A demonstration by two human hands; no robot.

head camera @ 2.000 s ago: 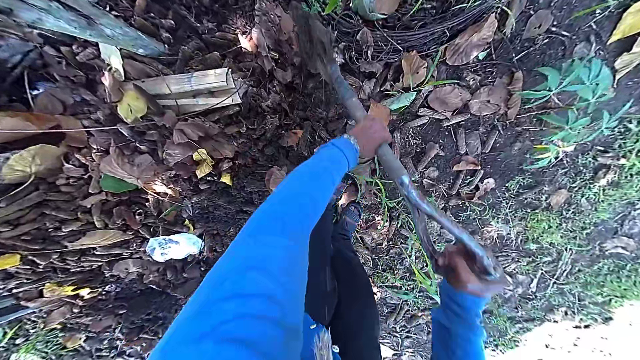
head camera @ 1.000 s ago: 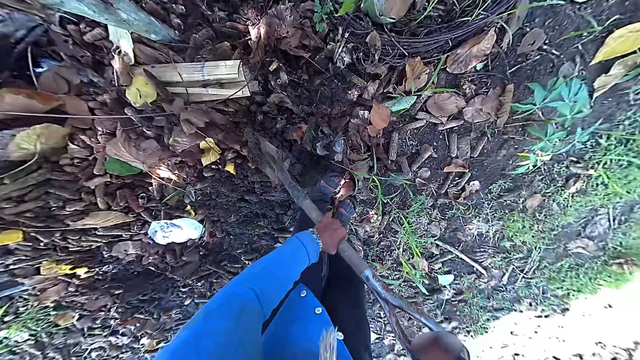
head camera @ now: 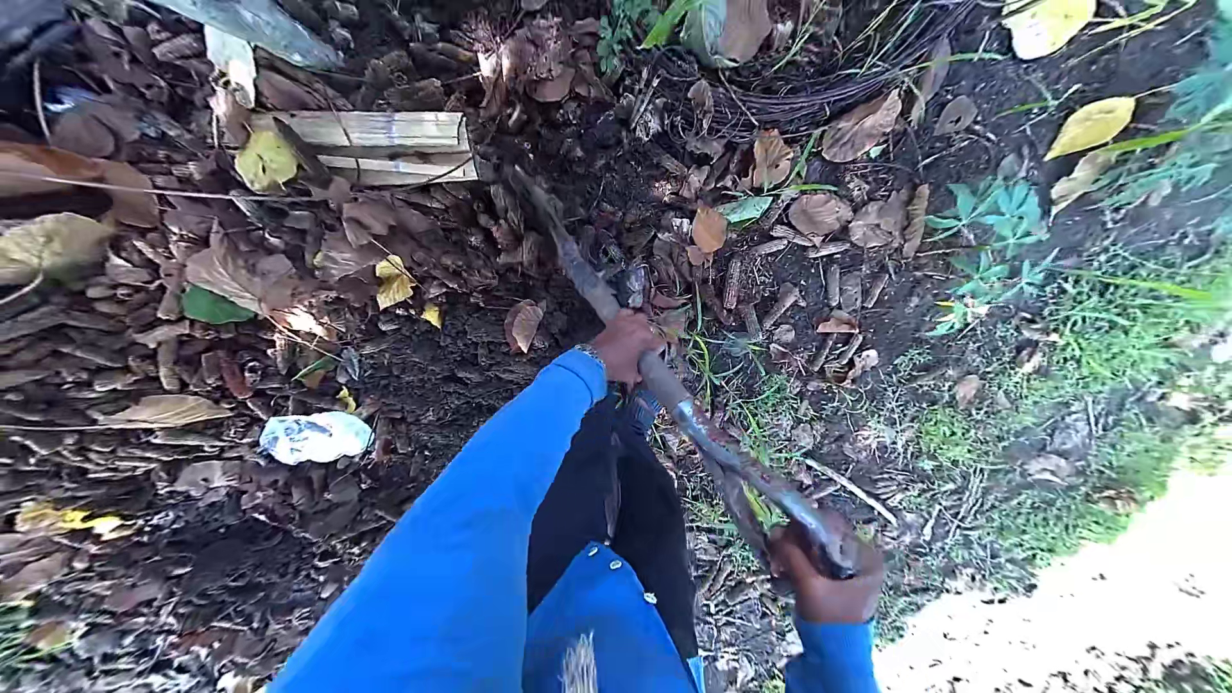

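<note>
A long-handled digging tool, probably a shovel point(head camera: 671, 387), slants from the dark soil at upper centre down to the lower right. My left hand point(head camera: 626, 345) is closed around the middle of its shaft. At the top end, my right hand point(head camera: 830, 570) grips the forked metal handle. The tool's far end lies low among dark soil and leaves beside some split bamboo pieces point(head camera: 395, 132); its blade is hard to make out. Both my arms are in blue sleeves, and my legs in dark trousers show below the shaft.
Dry leaves and corncobs cover the ground on the left, with a crumpled white wrapper point(head camera: 316, 438) on them. Coiled vines or wire point(head camera: 828, 101) lie at the top. A leafy green plant point(head camera: 996, 226) and grass grow on the right. A weathered board point(head camera: 255, 29) lies upper left.
The tool's far end reached the top a while ago, was drawn down toward my feet, and is now farther up again, beside the bamboo. Both hands have kept hold of it.
</note>
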